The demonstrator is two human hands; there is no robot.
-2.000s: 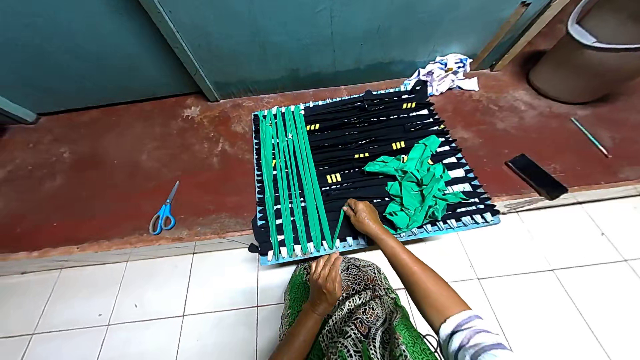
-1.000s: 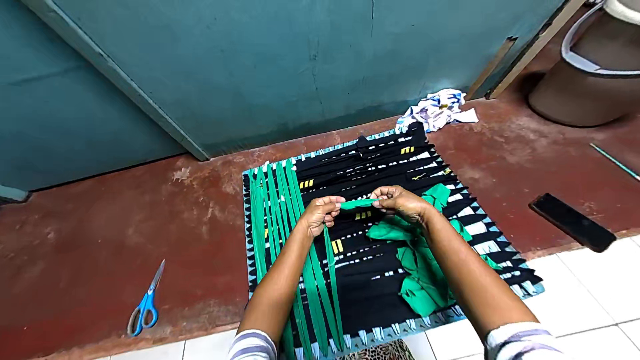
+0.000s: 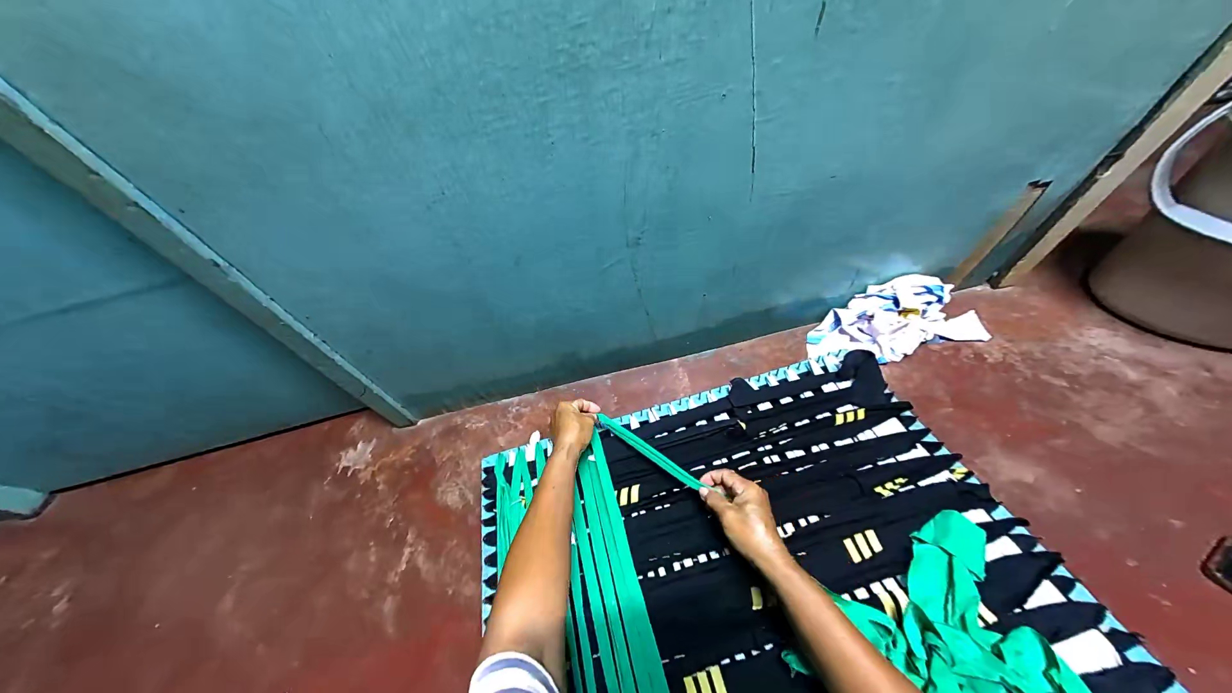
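Note:
A rectangular frame with light-blue notched edges (image 3: 1035, 525) lies on the floor, strung with black fabric strips (image 3: 693, 539) running across it. Green fabric strips (image 3: 616, 577) run lengthwise over its left part. At the far edge my left hand (image 3: 575, 423) pinches a green strip against the notches. My right hand (image 3: 739, 505) grips the same strip (image 3: 654, 454) farther right, and it is stretched between both hands. A loose heap of green fabric (image 3: 948, 616) rests on the black strips, partly behind my right forearm.
Crumpled white cloth (image 3: 890, 318) lies at the frame's far right corner, by the blue-green wall (image 3: 577, 192). A brown bin (image 3: 1174, 250) with a pale rim stands at the right. A dark phone-like object (image 3: 1219, 563) is cut off at the right edge of the red floor (image 3: 241, 577).
Both hands have moved from the frame's near edge, past its middle, toward the far side. My left hand is now at the far edge. The view has tilted up toward the wall.

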